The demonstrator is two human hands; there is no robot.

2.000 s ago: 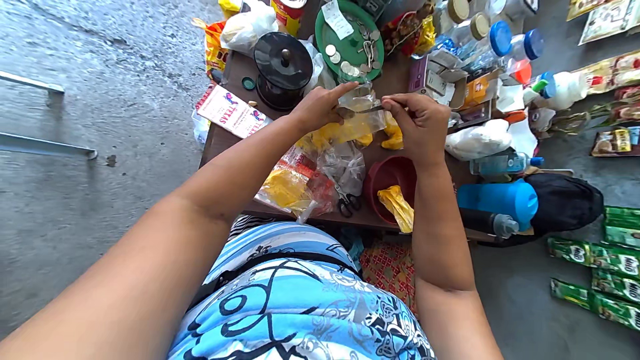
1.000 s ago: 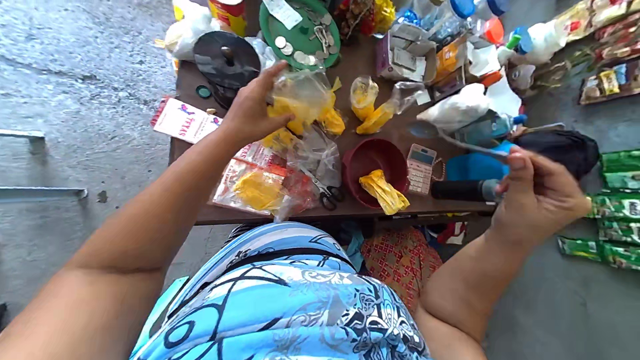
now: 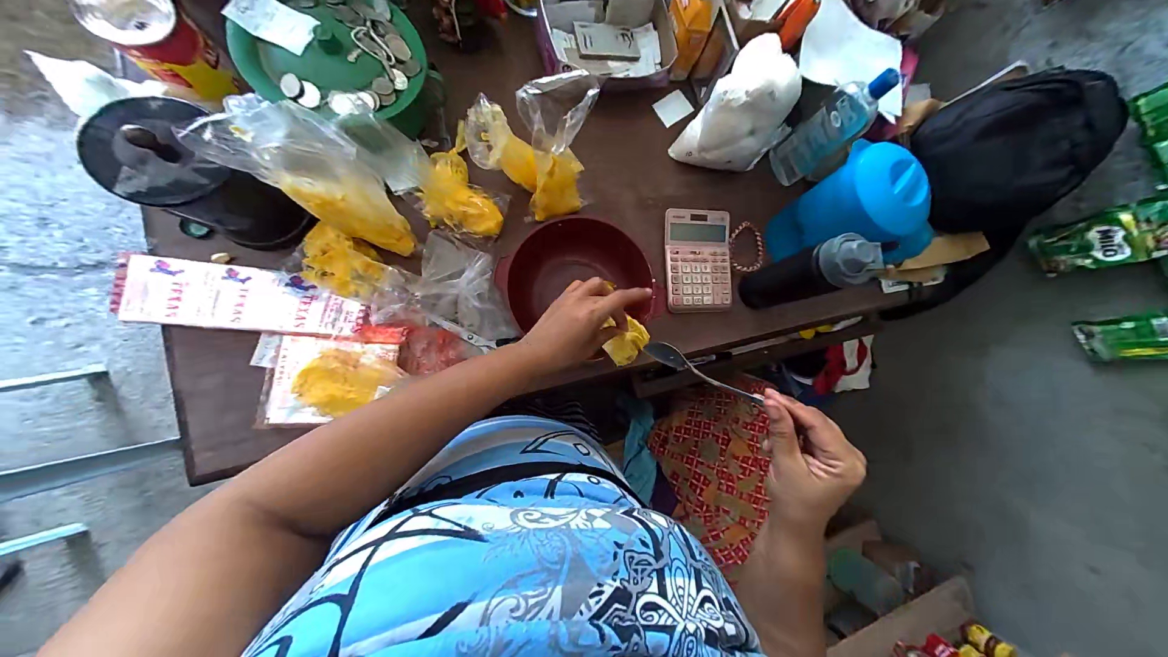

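Note:
My left hand (image 3: 584, 324) grips a crumpled yellow cloth or plastic piece (image 3: 628, 341) at the near rim of a dark red bowl (image 3: 579, 260). A metal spoon (image 3: 703, 374) is held by its handle in my right hand (image 3: 812, 447), in front of the table edge, its bowl close to the yellow piece. Left of and behind the red bowl lie clear plastic bags with yellow contents, among them an open-topped bag (image 3: 351, 205), a smaller bag (image 3: 461, 196) and a twisted one (image 3: 555, 182). Partly under my left forearm is a flat bag of yellow stuff (image 3: 342, 381).
A pink calculator (image 3: 698, 260) and a beaded bracelet (image 3: 746, 246) lie right of the bowl. Further right stand a black bottle (image 3: 808, 274), a blue jug (image 3: 858, 201) and a black bag (image 3: 1017, 151). A green tray of coins (image 3: 401, 46) and a black lidded pot (image 3: 151, 155) stand behind.
My left hand has left the plastic bag at the back left and taken hold of the yellow piece, which lay on the bowl's rim before. The spoon in my right hand has moved nearer my body.

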